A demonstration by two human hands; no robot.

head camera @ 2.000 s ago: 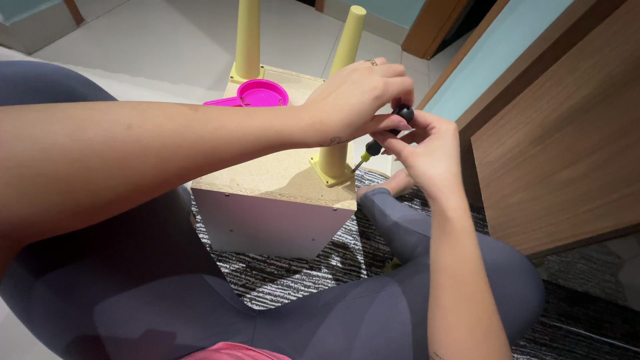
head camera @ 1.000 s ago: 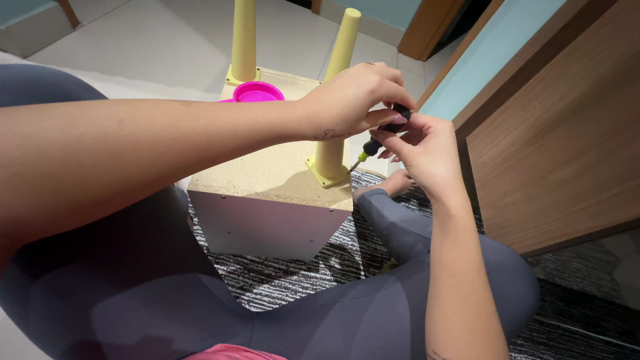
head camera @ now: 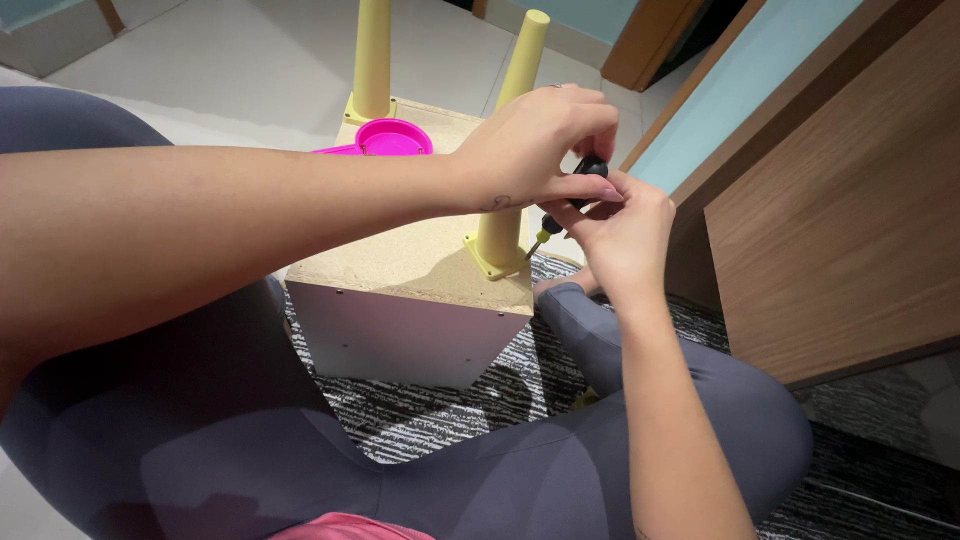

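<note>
My left hand [head camera: 551, 142] reaches across and grips the black handle of a screwdriver [head camera: 551, 225] from above. Lower on the same handle close the fingers of my right hand [head camera: 626, 225]. The screwdriver slants down left, its tip at the right corner of the square base of a yellow furniture leg [head camera: 499, 244]. That leg stands upright on the raw chipboard face of a cabinet [head camera: 405, 255]; a screw head at the tip cannot be made out. Farther back on the board, a second yellow leg [head camera: 373, 67] stands beside a pink round dish [head camera: 394, 137] holding small screws.
Under the cabinet lies a black-and-white rug [head camera: 420, 420]. My legs are folded around the near side, and a bare foot [head camera: 566, 285] is close to the cabinet's right corner. A wooden panel [head camera: 840, 202] rises at the right. Pale floor tiles [head camera: 247, 75] extend behind.
The fingers of my left hand have shifted around the top of the screwdriver handle. The tip has stayed at the same corner of the leg's base.
</note>
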